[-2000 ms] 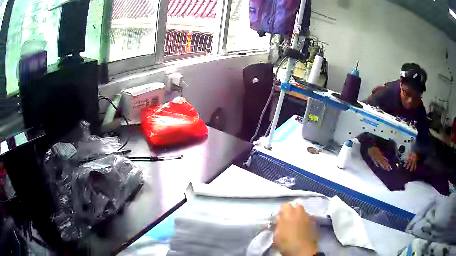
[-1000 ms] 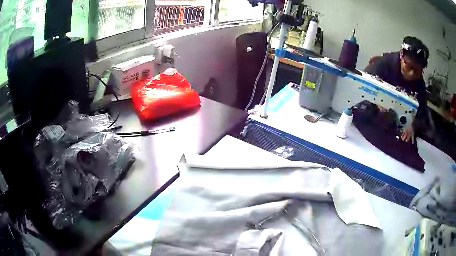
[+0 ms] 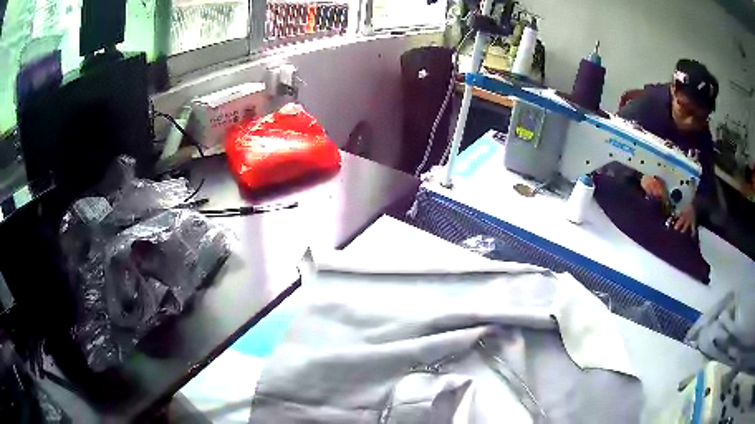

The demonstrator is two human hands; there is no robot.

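A light grey garment piece (image 3: 430,306) lies spread, with soft folds, on the near white table. Its right part has a paler folded-over edge (image 3: 592,335). A curved, thicker-edged opening (image 3: 430,389) shows near the bottom middle, cut off by the picture's edge. Neither of my hands is in the picture.
A near machine's part (image 3: 716,393) stands at the lower right beside bunched cloth (image 3: 733,327). A dark side table (image 3: 273,240) holds a red bag (image 3: 281,149) and clear plastic bags (image 3: 145,265). Opposite, a person (image 3: 675,108) handles dark purple cloth (image 3: 654,228) at a sewing machine (image 3: 617,149).
The hand seen on the grey cloth two seconds ago is gone from view. The cloth now lies more spread toward me. The camera has tilted down, and the person's dark cloth has shifted at the machine.
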